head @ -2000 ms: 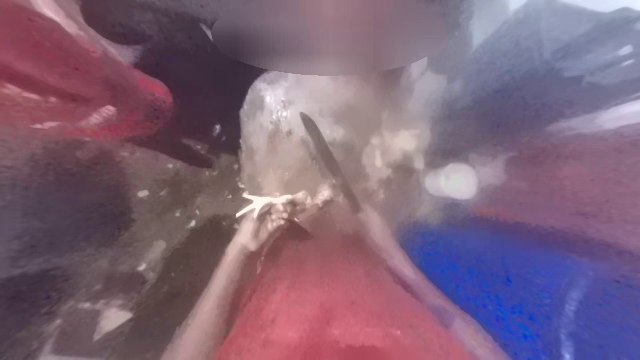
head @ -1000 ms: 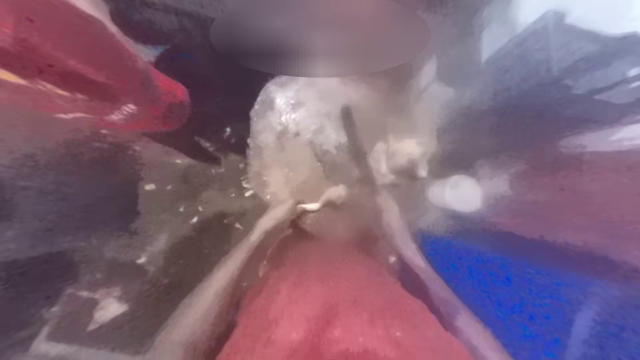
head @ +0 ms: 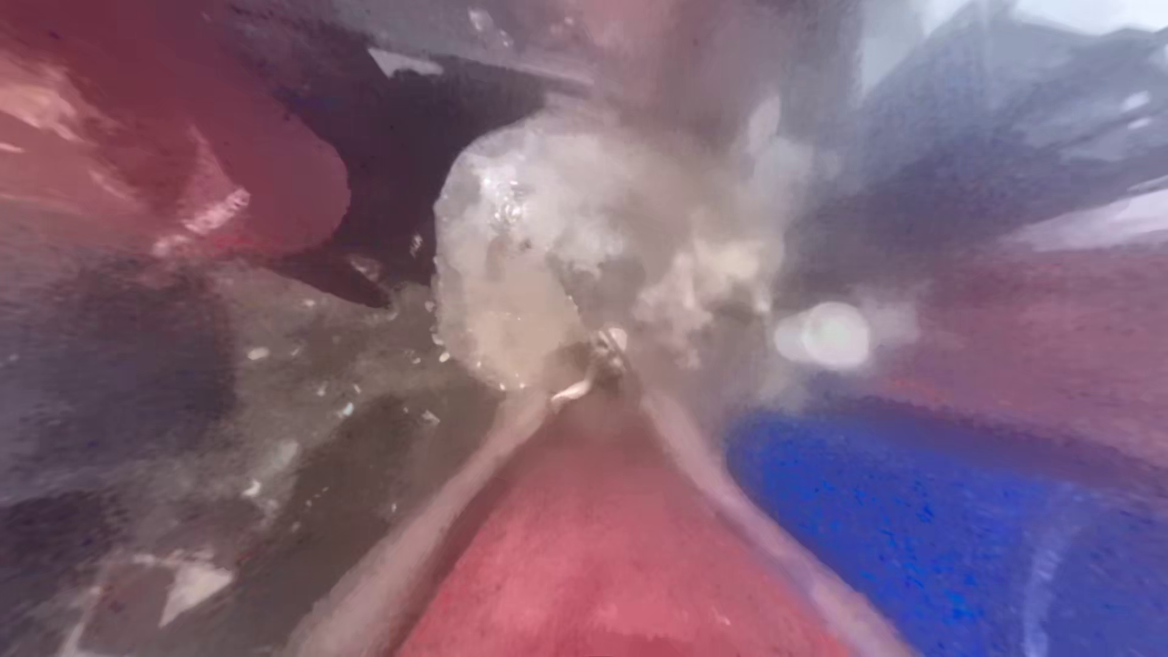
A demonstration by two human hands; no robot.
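The view is badly blurred. My left hand [head: 552, 397] and my right hand [head: 625, 360] are close together at the near side of a large pale, partly shiny mound [head: 520, 301]. A small whitish piece [head: 573, 392] shows beside my left hand; whether my fingers grip it is unclear. The fingers of both hands are smeared in the picture, and no long dark blade can be made out at my right hand. Pale lumps [head: 707, 283] of an uncertain material lie on the right part of the mound, beyond my right hand.
A white round object [head: 835, 336] stands to the right of the mound. Blue material [head: 876, 511] spreads at the lower right. Small pale scraps [head: 342, 411] dot the dark ground on the left. A large red shape [head: 265, 173], perhaps clothing, reaches in at the upper left.
My hands have drawn closer together. The long dark blade at my right hand, plain two seconds ago, no longer shows, nor does the pale forked thing at my left hand.
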